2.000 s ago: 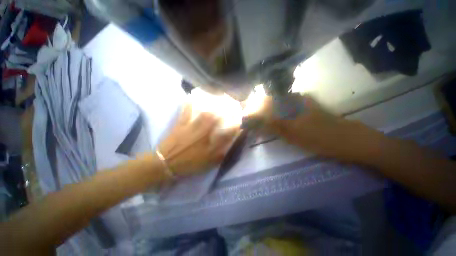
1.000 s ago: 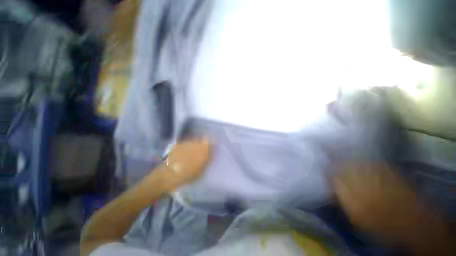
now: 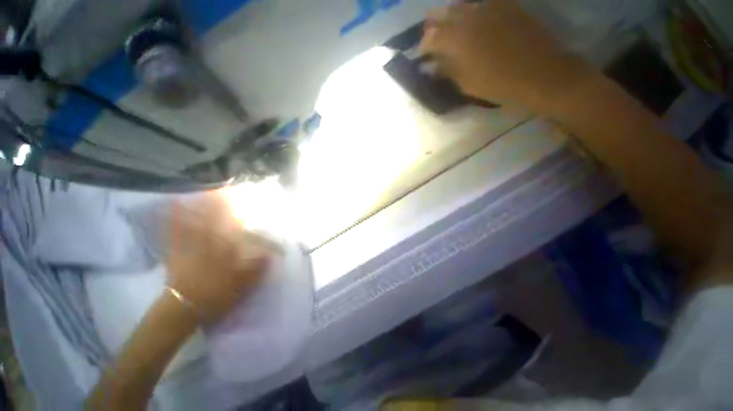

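A pale grey-white garment panel (image 3: 261, 337) lies at the machine and hangs over the table's front edge. My left hand (image 3: 205, 253) rests on it just below the needle area, blurred, fingers spread near the glare. My right hand (image 3: 490, 52) is at the dark fabric strips (image 3: 430, 84) on the machine bed, right of the needle. Its fingers are on the strips; whether they pinch one cannot be told. The presser foot and needle are lost in the lamp glare.
The sewing machine head (image 3: 265, 48), white with blue, fills the top left. Folded grey panels (image 3: 56, 297) hang at far left. The ruler-marked table edge (image 3: 418, 269) runs diagonally. Blue cloth (image 3: 603, 273) and grey cloth lie below it. A yellow-green loop (image 3: 699, 48) shows at top right.
The view has swung back to the machine. My left hand has moved from the cloth's left edge to near the needle. My right hand has gone from the cloth to the dark strips.
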